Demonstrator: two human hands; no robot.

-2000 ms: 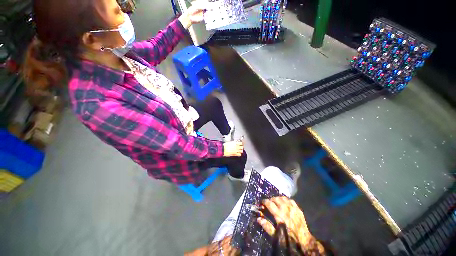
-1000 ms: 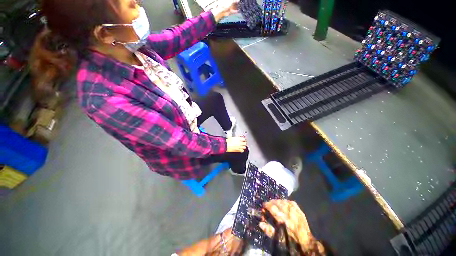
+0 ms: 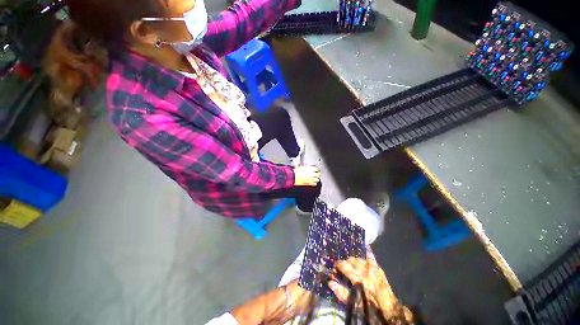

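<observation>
A thin dark circuit-board panel (image 3: 332,238) with many pale dots and lines lies tilted over my lap. My left hand (image 3: 287,303) holds its lower left edge; the fingers are partly hidden and blurred. My right hand (image 3: 365,279) is over the panel's lower right part, with its fingers curled around a small dark tool, likely cutters, mostly hidden in the palm. The tool's tip is at or close to the panel surface; contact cannot be made out.
A black slotted rack (image 3: 432,108) lies on the bench (image 3: 458,149), with upright boards (image 3: 518,54) at its far end. Other racks are at the right edge (image 3: 553,289) and far left (image 3: 305,23). A masked person (image 3: 184,136) sits at left. Blue stools (image 3: 257,73) stand below the bench.
The view has shifted, so bench and racks sit higher and further right. More of my left forearm shows. The seated person's raised hand and board have left the picture at the top.
</observation>
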